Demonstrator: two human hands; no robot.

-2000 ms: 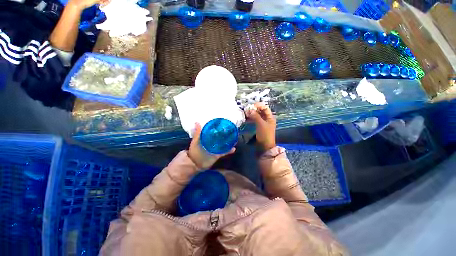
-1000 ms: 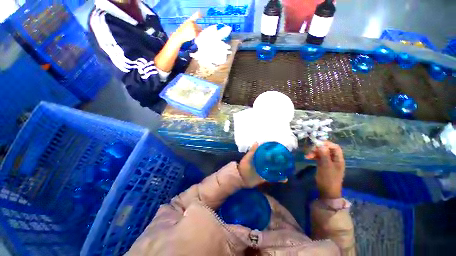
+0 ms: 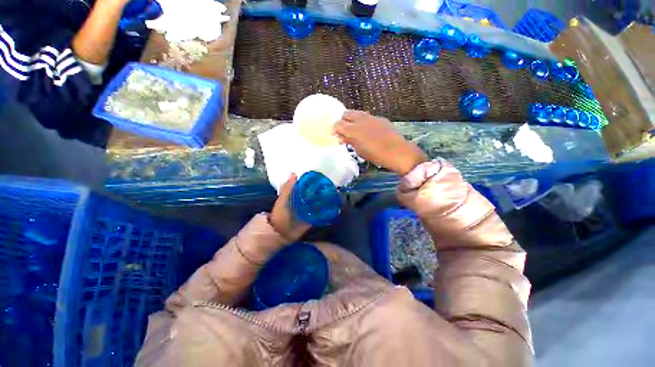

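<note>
My left hand (image 3: 286,209) holds a glossy blue dome (image 3: 317,198) above my lap, just off the rail's near edge. My right hand (image 3: 373,140) reaches over the rail, its fingertips at the right side of the round whitish tub (image 3: 318,117). The fingers look pinched together; whether they hold a small part is too blurred to tell. A white cloth (image 3: 287,155) lies under and around the tub. The pile of small white fittings is mostly hidden behind my right hand. A second, larger-looking blue piece (image 3: 293,276) rests in my lap.
The brown mesh belt (image 3: 373,82) carries several blue pieces. A blue parts tray (image 3: 158,104) stands on the left side board, near a co-worker's arm (image 3: 96,36). A slatted blue crate (image 3: 122,272) stands at left. A parts bin (image 3: 411,247) is below the rail. A white wad (image 3: 532,145) lies on the rail.
My right hand has moved from the pile of white fittings up and left to the tub. My left hand still holds the dome, now tilted differently. The view swung left and back.
</note>
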